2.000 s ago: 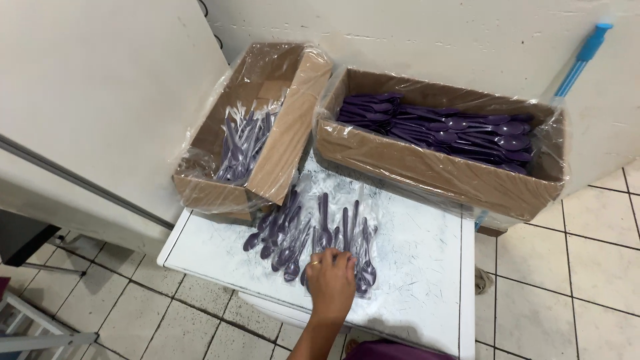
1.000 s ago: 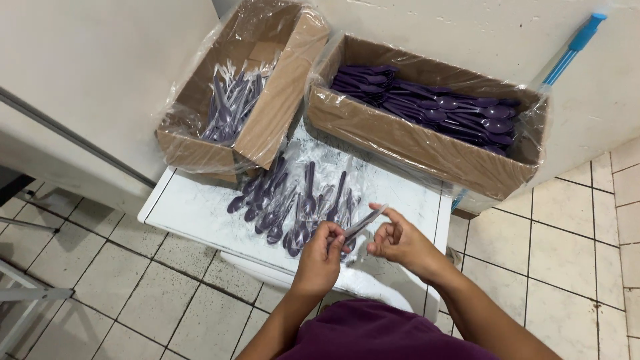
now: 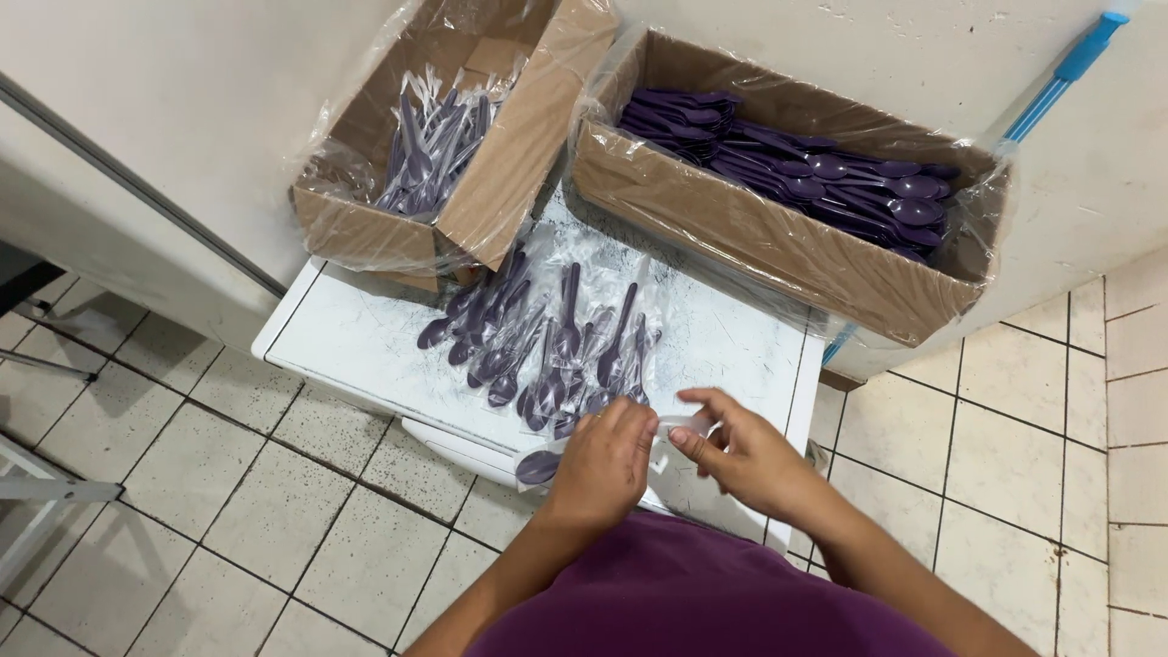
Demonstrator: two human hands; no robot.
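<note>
My left hand [image 3: 602, 461] is closed around a purple plastic spoon [image 3: 538, 467] in a clear plastic sleeve, its bowl sticking out to the left of my fingers. On the right, my right hand [image 3: 735, 447] pinches the clear end of the sleeve [image 3: 683, 424] between thumb and fingers. Just beyond both hands, several purple spoons [image 3: 568, 339] in clear sleeves lie in a loose spread on the white table top [image 3: 365, 333]. The spoon's handle is mostly hidden by my left hand.
A plastic-lined cardboard box [image 3: 511, 155] at the back left holds wrapped spoons [image 3: 438, 155]. Another lined box [image 3: 776, 246] at the back right holds loose purple spoons [image 3: 821, 169]. A blue handle [image 3: 1081, 59] leans by the wall; metal legs [image 3: 64, 491] stand at the left.
Two seconds ago one hand was over the spread spoons; a second ago both hands held a wrapped spoon. Now its bowl shows left of my left hand, and my right hand is at the sleeve end.
</note>
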